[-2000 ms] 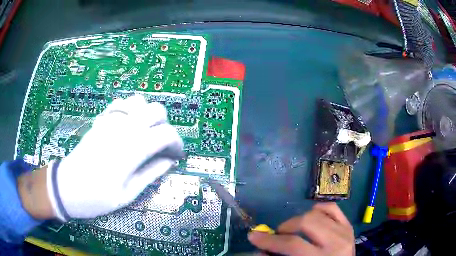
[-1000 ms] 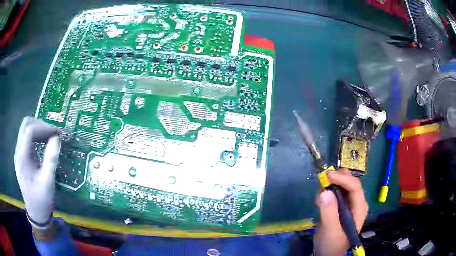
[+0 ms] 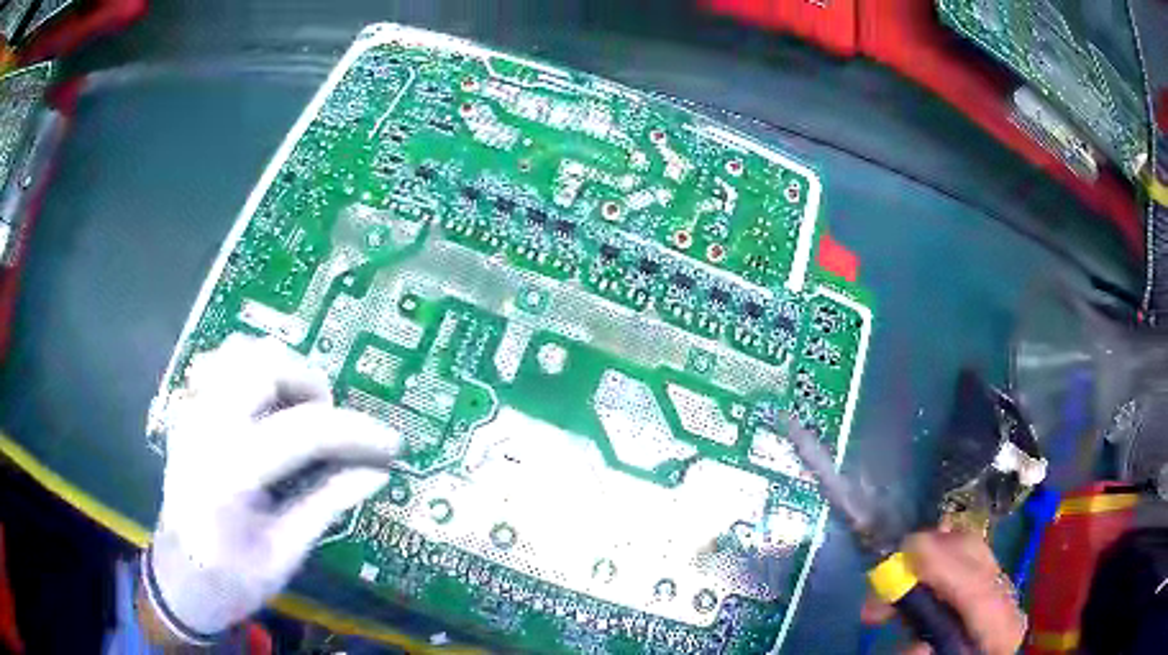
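The large green circuit board (image 3: 564, 326) lies tilted in the picture, solder side up, with a white border and silvery areas. My left hand (image 3: 263, 480), in a white knit glove, is over the board's lower left part with its fingers bent; whether solder wire is between the fingertips cannot be seen. My bare right hand (image 3: 967, 589) holds the soldering iron (image 3: 886, 563), black with a yellow band, at the lower right. The iron's dark tip points up and left over the board's right edge. The red pad (image 3: 839, 259) shows at the board's upper right edge.
The iron stand (image 3: 986, 448) is right of the board, partly behind my right hand. The blue tool (image 3: 1040, 531) and red box (image 3: 1089, 557) are beyond it. Waiting boards (image 3: 1044, 64) on red pads show at the top right. A yellow edge line (image 3: 71, 493) runs along the near side.
The view has turned, so the board now appears tilted and further right. My left hand has moved from the board's lower left edge onto the board. The iron has come from beside the board to over its right edge.
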